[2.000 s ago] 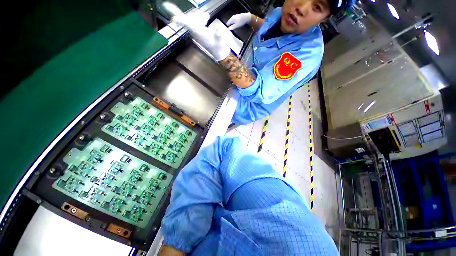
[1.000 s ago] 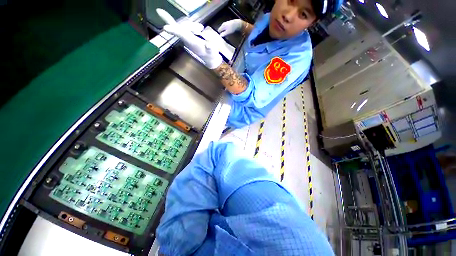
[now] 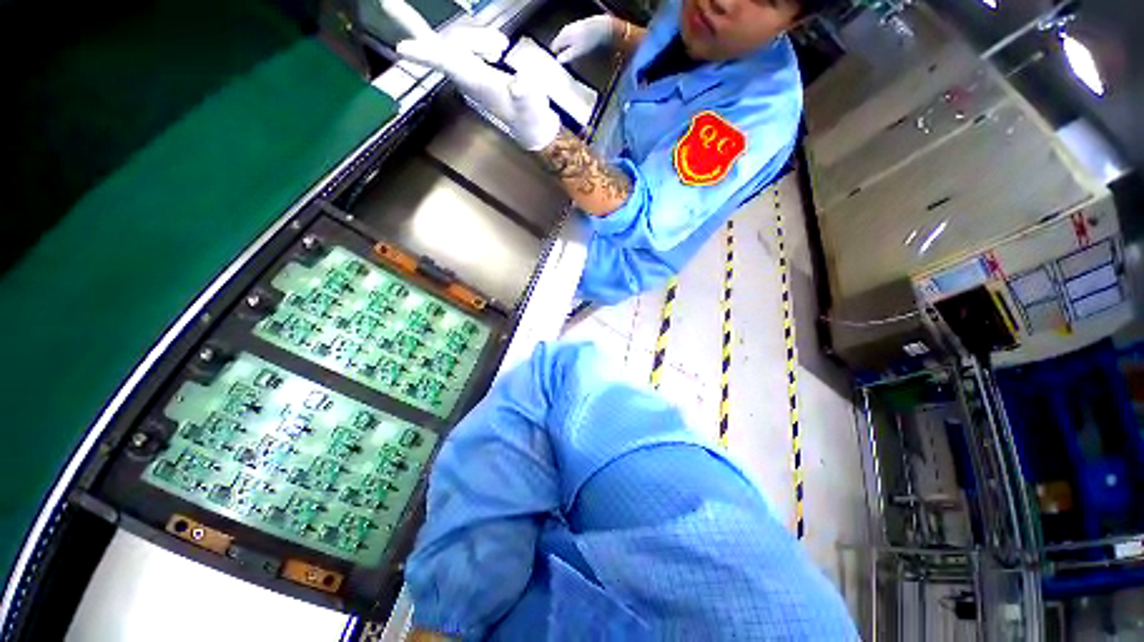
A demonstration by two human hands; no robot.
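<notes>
A black carrier (image 3: 274, 541) lies on the conveyor at the left, holding two pale green circuit board panels side by side. The upper panel (image 3: 376, 329) and the lower panel (image 3: 295, 458) carry rows of small circuits. Copper-brown clamps (image 3: 201, 533) sit on the carrier's short edges, and dark round knobs (image 3: 207, 357) line its left long edge. My blue sleeve (image 3: 483, 514) comes down beside the carrier; only a sliver of wrist shows at the bottom edge. Neither of my hands is in the picture.
A co-worker in a blue smock (image 3: 715, 94) with a QC badge stands at the conveyor's far end, with white gloves (image 3: 483, 82) over the line. A green mat (image 3: 213, 188) lies left of the rail. Yellow-black tape (image 3: 725, 339) marks the floor; metal racks (image 3: 928, 502) stand at right.
The view has shifted slightly, and the co-worker's head is now cut off by the top edge. The carrier, its panels and my sleeve show no clear movement of their own.
</notes>
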